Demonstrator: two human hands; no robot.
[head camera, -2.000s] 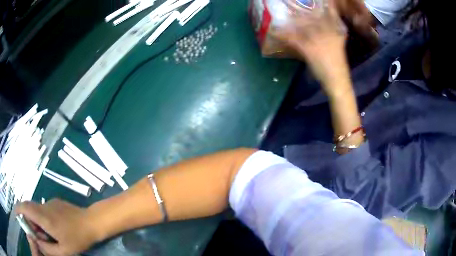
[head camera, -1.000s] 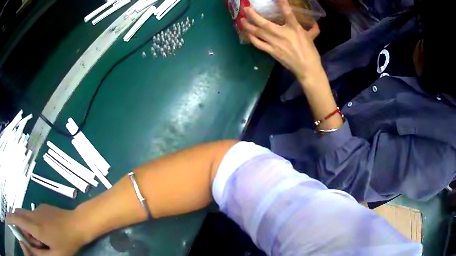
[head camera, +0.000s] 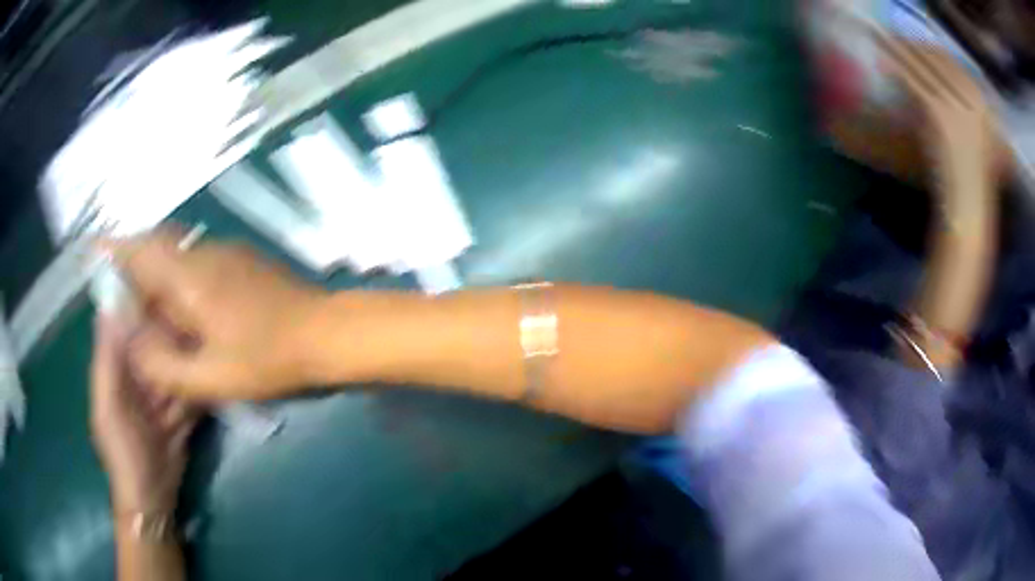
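Note:
The frame is blurred by motion. My right hand (head camera: 227, 318) is at the left, its fingers curled round a white part (head camera: 114, 289) that shows at the fingertips. My left hand (head camera: 136, 397) is just below and behind it, touching or very near it, partly covered by my right hand. Whether my left hand also grips the part cannot be told. A large overexposed pile of white parts (head camera: 165, 131) lies beyond my hands. Loose white sticks (head camera: 369, 199) lie just right of the pile, above my right forearm.
A black cable (head camera: 499, 80) curves across the green bench (head camera: 568, 170) near a pale metal strip (head camera: 375, 51). A blurred cluster of small parts (head camera: 681, 53) lies at the top. At the right, a neighbour's hand (head camera: 936, 97) is on a red-and-clear container (head camera: 851, 80).
The view has swung left, so the bench things appear farther right. My left hand has come into view beside my right hand. My right hand still holds a slim part.

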